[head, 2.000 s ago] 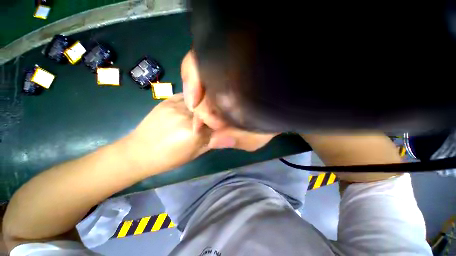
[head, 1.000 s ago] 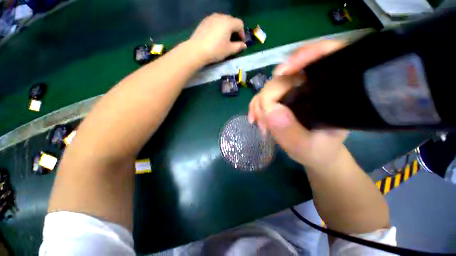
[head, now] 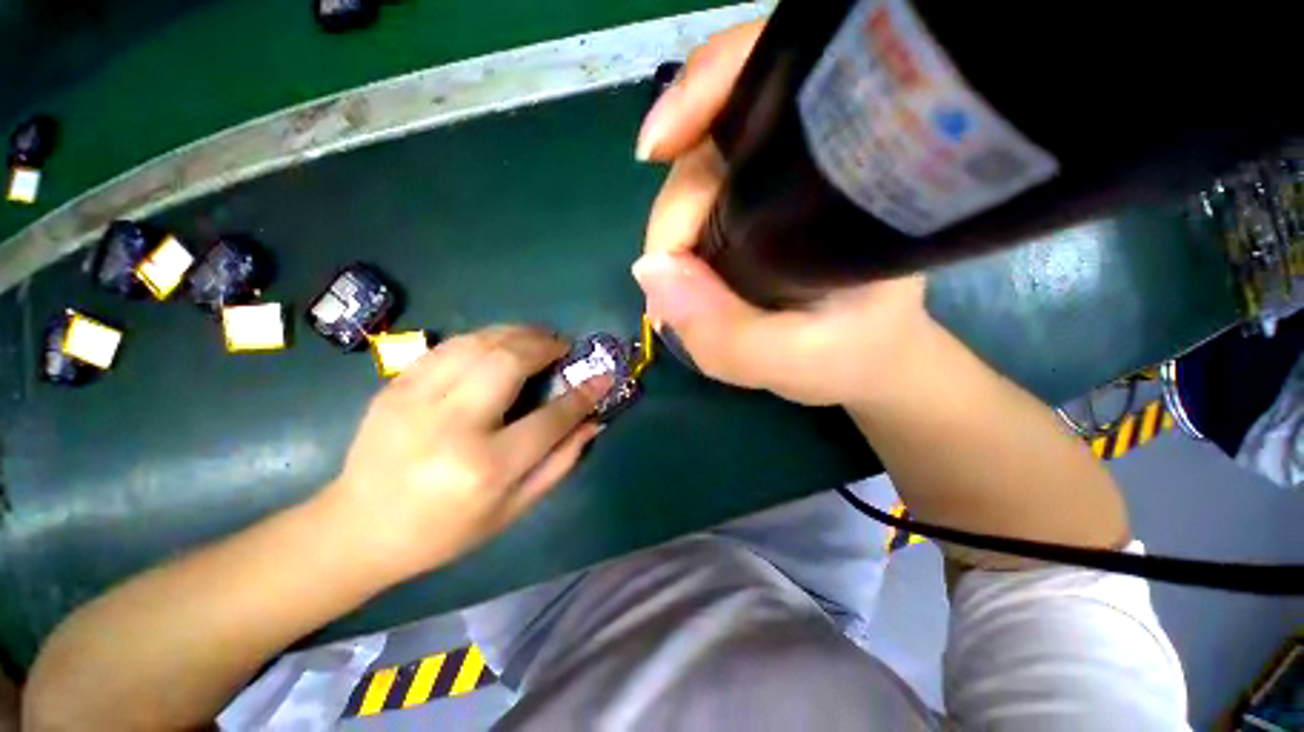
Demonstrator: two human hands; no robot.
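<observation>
My left hand (head: 465, 443) holds a small black device housing (head: 595, 375) with a silver-patched board on the dark green bench. Its battery edge shows as a yellow strip at the housing's right. My right hand (head: 779, 322) grips the large black electric screwdriver (head: 844, 157), which has a white label and fills the upper right. The screwdriver's tip is hidden behind my right hand. Another housing (head: 352, 306) with a battery (head: 401, 352) lies just left of my left hand.
More housings with batteries (head: 255, 328) lie at the left of the bench. A pale metal rail (head: 429, 103) borders the green conveyor belt (head: 186, 72), which carries two dark housings. The black cord (head: 1001, 545) crosses my right forearm. Clear component trays (head: 1261, 236) stand far right.
My left hand has come back from the conveyor to the bench and now holds a housing. The screwdriver and my right hand have shifted left in view. The round tray is no longer visible.
</observation>
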